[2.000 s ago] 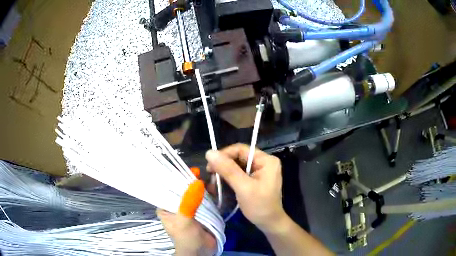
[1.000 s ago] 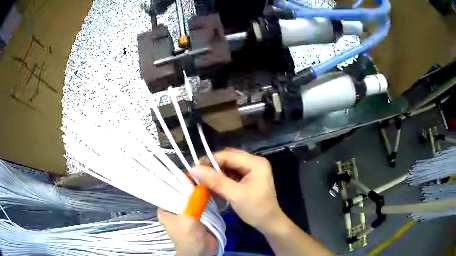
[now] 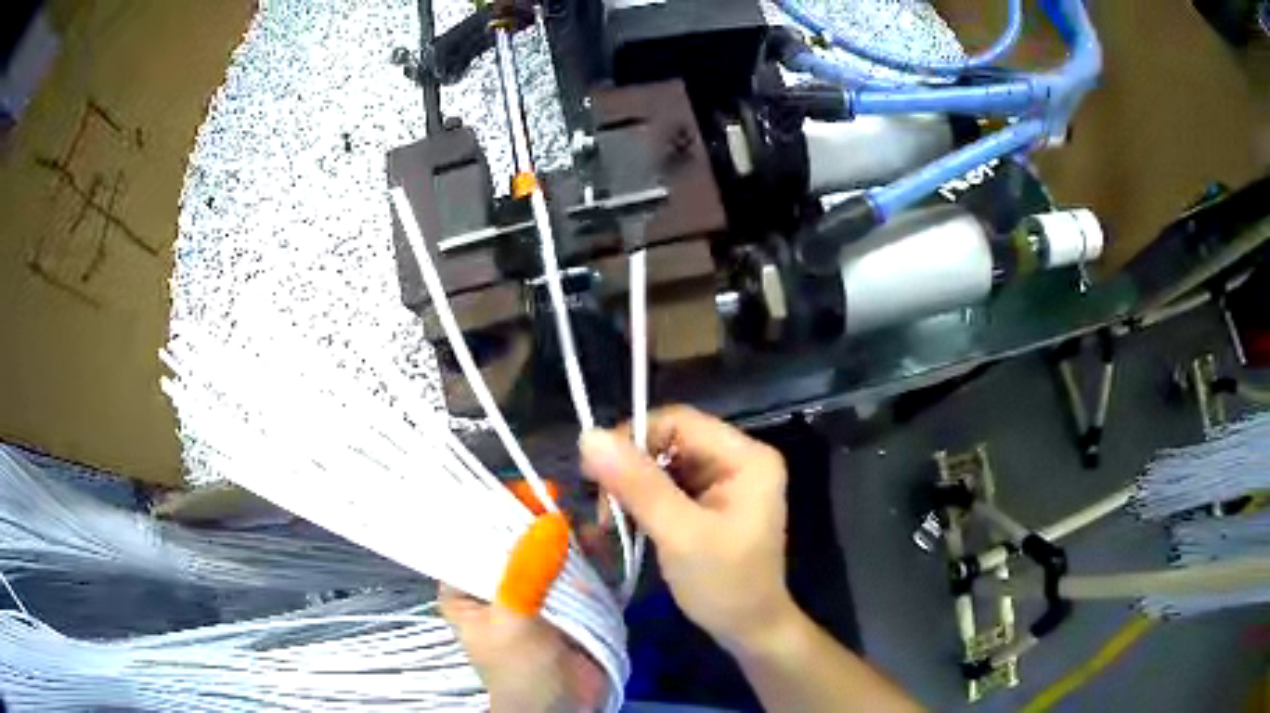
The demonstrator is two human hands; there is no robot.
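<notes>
My left hand point(image 3: 522, 634), with orange finger cots point(image 3: 535, 563), grips a thick fan of white cables point(image 3: 334, 481) at the lower centre. My right hand point(image 3: 696, 522) pinches a white cable point(image 3: 563, 327) between thumb and fingers. That cable runs up between the dark jaw blocks point(image 3: 655, 153) to the small orange fitting point(image 3: 525, 184). A second cable point(image 3: 639, 334) stands up from my right hand, its tip in front of the right block. A third cable point(image 3: 460, 341) rises from the bundle, its tip over the left block.
Silver-white air cylinders point(image 3: 912, 268) and blue hoses point(image 3: 961, 95) are right of the jaws. Speckled scrap point(image 3: 307, 181) heaps behind, beside a cardboard wall point(image 3: 105, 209). White skeins point(image 3: 181, 662) lie at lower left. A rack with cream tubes point(image 3: 992, 599) stands at right.
The jaw blocks have shifted, the upper right one back and rightward. My right hand has moved slightly right, with its cable now reaching the orange fitting. The left hand has barely moved.
</notes>
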